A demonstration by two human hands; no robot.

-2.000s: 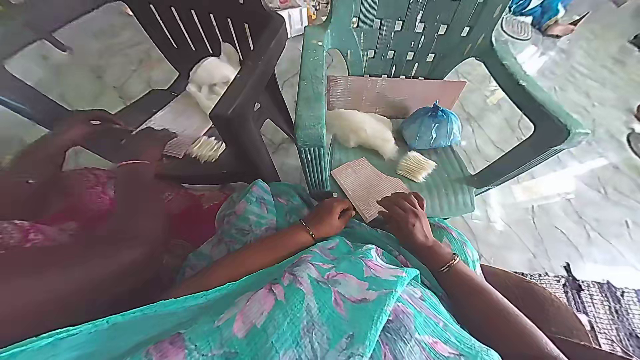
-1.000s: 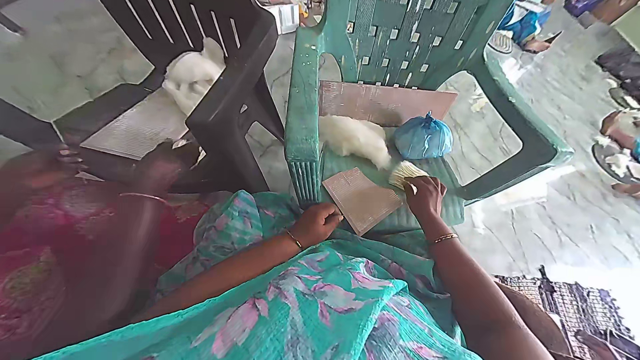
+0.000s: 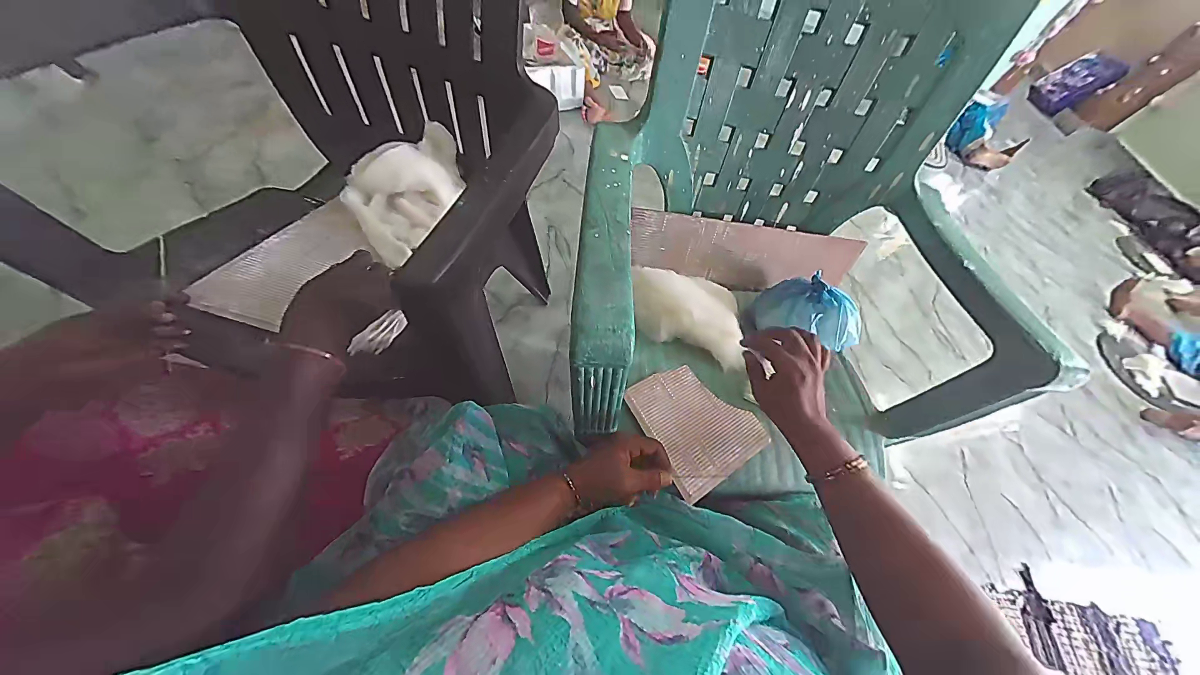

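Observation:
My left hand [image 3: 626,472] rests at the near left edge of a piece of corrugated cardboard [image 3: 698,427], its fingers curled; whether it grips the edge is unclear. My right hand [image 3: 789,375] is over the green plastic chair's seat, fingers bent around a small white tuft that looks like cotton, close to a larger cotton wad [image 3: 686,309]. Just beyond that hand sits a knotted blue plastic bag [image 3: 814,309]. The bundle of white sticks or wicks seen earlier is hidden or not distinguishable now. A larger cardboard sheet [image 3: 741,251] leans at the back of the seat.
At the left, another person's hands [image 3: 342,305] work over a ridged board [image 3: 281,267] on a dark plastic chair [image 3: 478,220], with white cotton [image 3: 403,192] on it. The green chair's armrests [image 3: 605,281] flank the seat. More people sit on the floor farther off.
My right hand has moved off the cardboard, first to the white bundle, and is now beside the cotton and blue bag. My left hand has stayed near the cardboard's left edge.

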